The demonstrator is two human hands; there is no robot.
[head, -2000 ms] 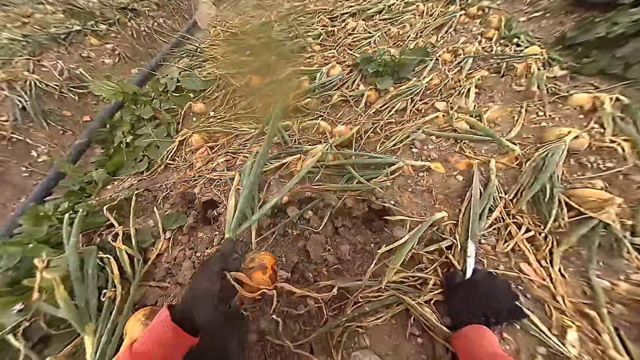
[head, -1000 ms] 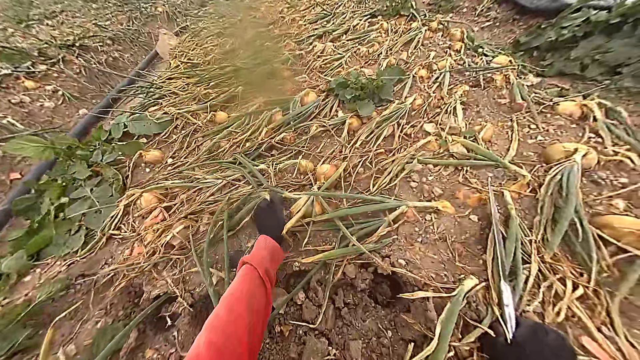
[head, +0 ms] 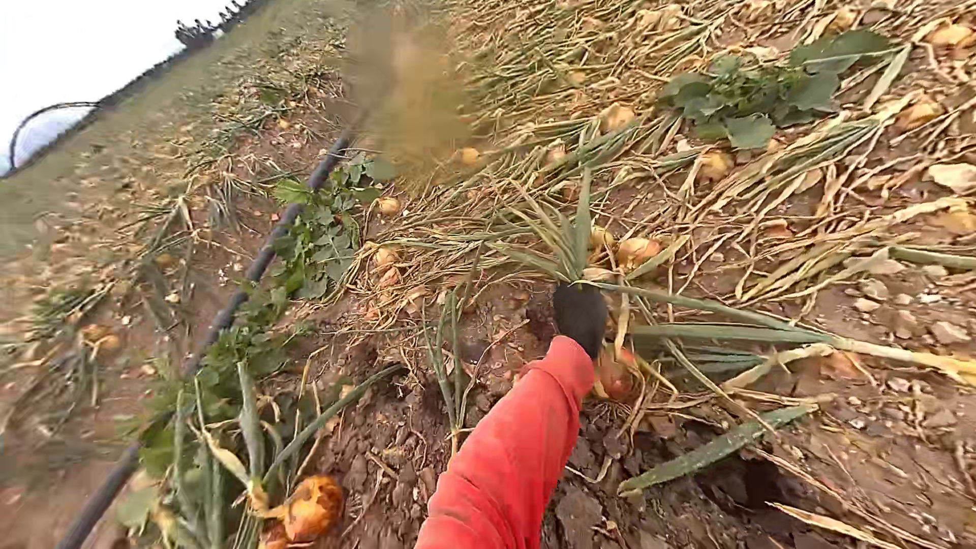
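Note:
My left hand point(head: 581, 320), in a dark glove below a red sleeve, is closed round green onion leaves point(head: 578, 240) that fan out above the fist. Just below it, partly hidden by hand and sleeve, is an onion bulb point(head: 616, 374) with roots by it. Long green leaves point(head: 709, 332) lie to the right of the hand. At lower left, an orange-brown onion point(head: 313, 507) rests beside upright green leaves. My right hand is not in view.
A black pipe point(head: 263, 259) runs diagonally on the left beside leafy green plants point(head: 328, 236). Dry onion tops and several bulbs cover the soil ahead, with a broad-leaved plant point(head: 751, 99) at upper right. Cloddy soil with a hole point(head: 762, 480) lies at lower right.
The view has swung left, bringing in the horizon. My right hand, holding a blade in the earlier frames, is out of view. Green leaves now rise from my left fist.

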